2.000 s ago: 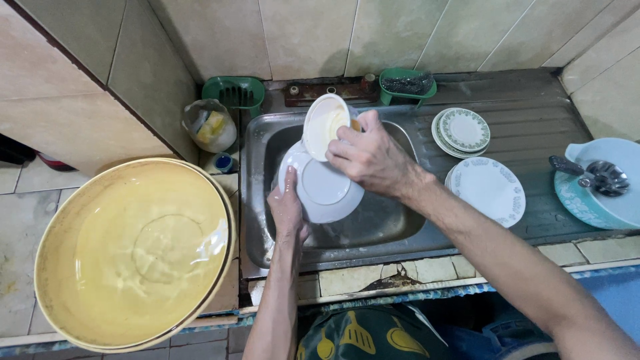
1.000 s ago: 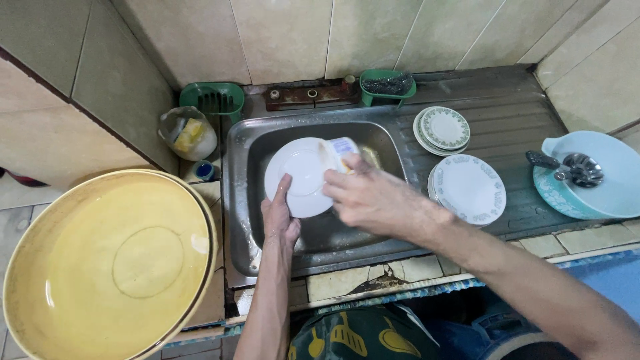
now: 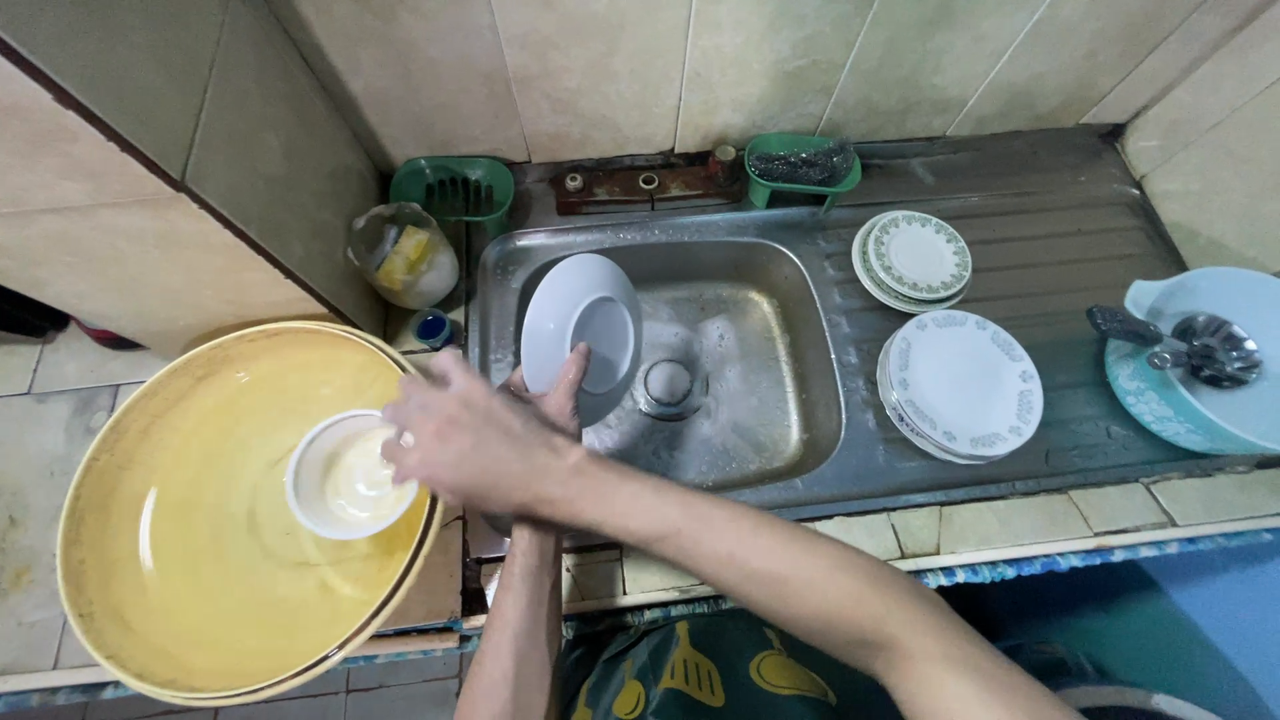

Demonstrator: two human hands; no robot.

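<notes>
My left hand (image 3: 560,392) grips a white plate (image 3: 582,335) by its lower edge, tilted over the left part of the steel sink (image 3: 740,300). Crossing over my left wrist, my right hand (image 3: 470,435) holds a small white tub (image 3: 350,475) by its right side, inside the large yellow basin (image 3: 200,560). Clear liquid fills much of the basin, and the tub has some in it. Part of my left hand is hidden behind the plate and my right hand.
Stacked patterned plates (image 3: 965,385) and smaller saucers (image 3: 920,255) rest on the drainboard. A blue bowl (image 3: 1150,400) holds utensils at right. Behind the sink are green holders (image 3: 455,190), one with a scourer (image 3: 803,165). A plastic container (image 3: 405,260) with a yellow sponge stands left.
My right hand has moved left with the tub, from over the sink to the yellow basin. The plate in my left hand has gone from facing up to tilted steeply.
</notes>
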